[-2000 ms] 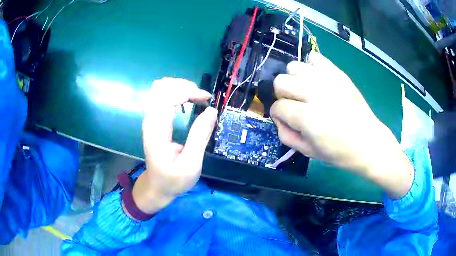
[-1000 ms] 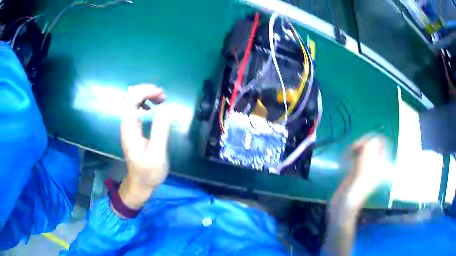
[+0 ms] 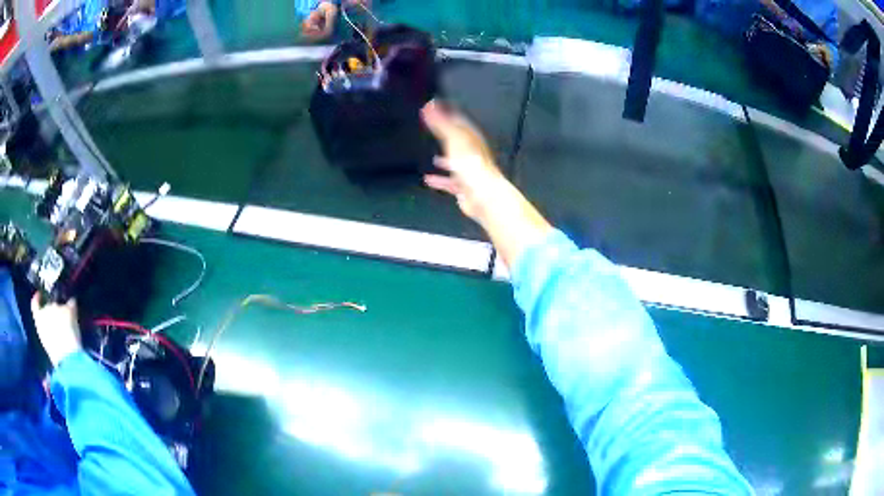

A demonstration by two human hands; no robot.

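Observation:
My right hand (image 3: pixel 470 167) reaches far forward over the conveyor (image 3: pixel 620 184), open and empty, its fingers spread and slightly blurred. Just left of its fingertips stands a black boxy device unit (image 3: pixel 373 131), with wires and an orange-yellow part on its far upper side. A small gap seems to lie between fingers and unit; contact cannot be told for certain. My left hand is not visible; only a faint skin-coloured sliver shows at the bottom edge, too little to identify.
At left, a neighbour's hand (image 3: pixel 58 327) is at a unit with boards (image 3: pixel 82 228). A black unit with a red wire (image 3: pixel 160 383) and a loose thin harness (image 3: pixel 300 308) lie on the green mat. A small black block (image 3: pixel 756 304) sits on the white rail. Other workers are across the conveyor.
The view has swung up and forward. The unit with the blue board is gone from the mat before me. My right hand has moved out over the conveyor; my left hand has left the view.

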